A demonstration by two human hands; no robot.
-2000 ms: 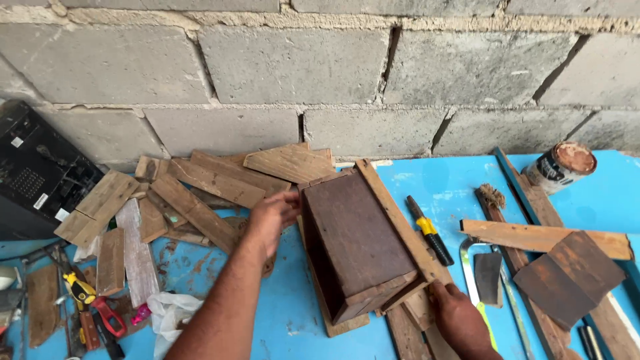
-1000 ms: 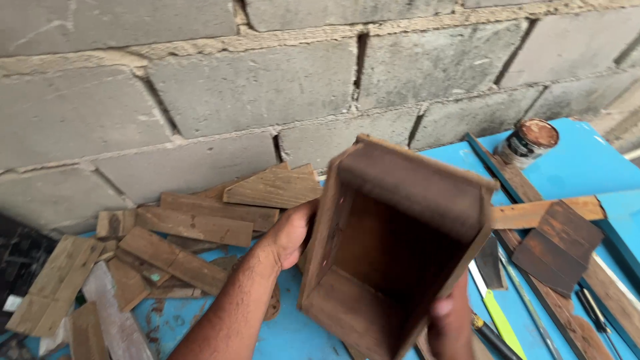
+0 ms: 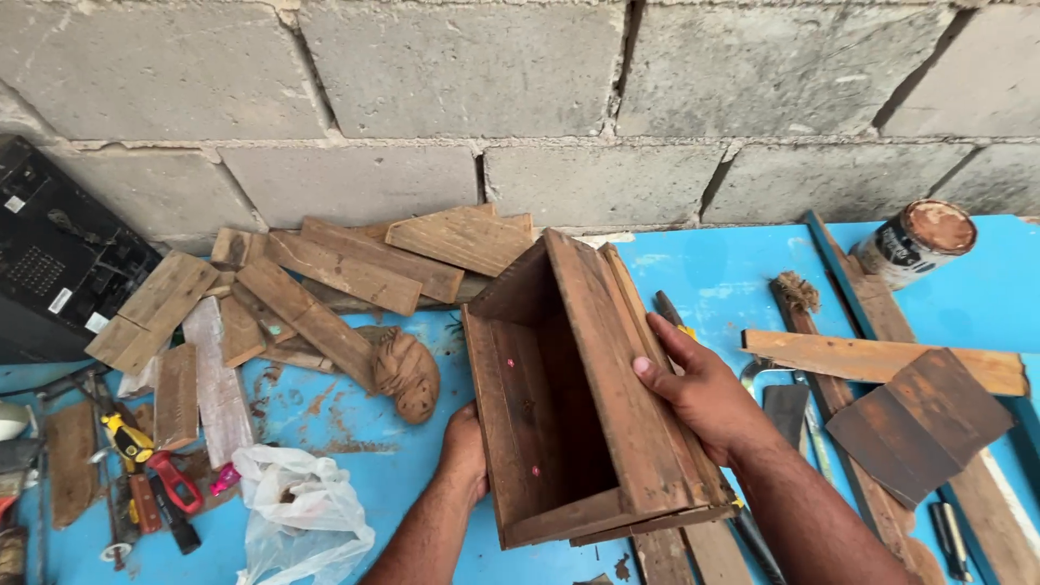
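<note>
A dark brown wooden box (image 3: 605,366) is tilted between my hands, its open side turned to the left and up, so the dark inside shows. Two small pinkish spots mark its inner left board. My left hand (image 3: 465,451) grips the outer left side, its fingers partly hidden behind the board. My right hand (image 3: 703,386) holds the right side, thumb on the outer face. Along that side runs a lighter wooden strip (image 3: 638,301). Beyond my right hand, a tool with a black and yellow handle (image 3: 751,536) is partly covered by the box and my arm.
Wood offcuts (image 3: 349,268) lie piled by the block wall, near a brown clump (image 3: 406,375). Pliers (image 3: 126,439) and other tools lie left of a plastic bag (image 3: 301,512). At right are a paint can (image 3: 918,242), wooden strips (image 3: 877,357) and dark sandpaper (image 3: 918,422).
The box has been turned in my hands; its opening faced the camera a second ago and now faces left. My right hand has moved up along its right side. The view has shifted.
</note>
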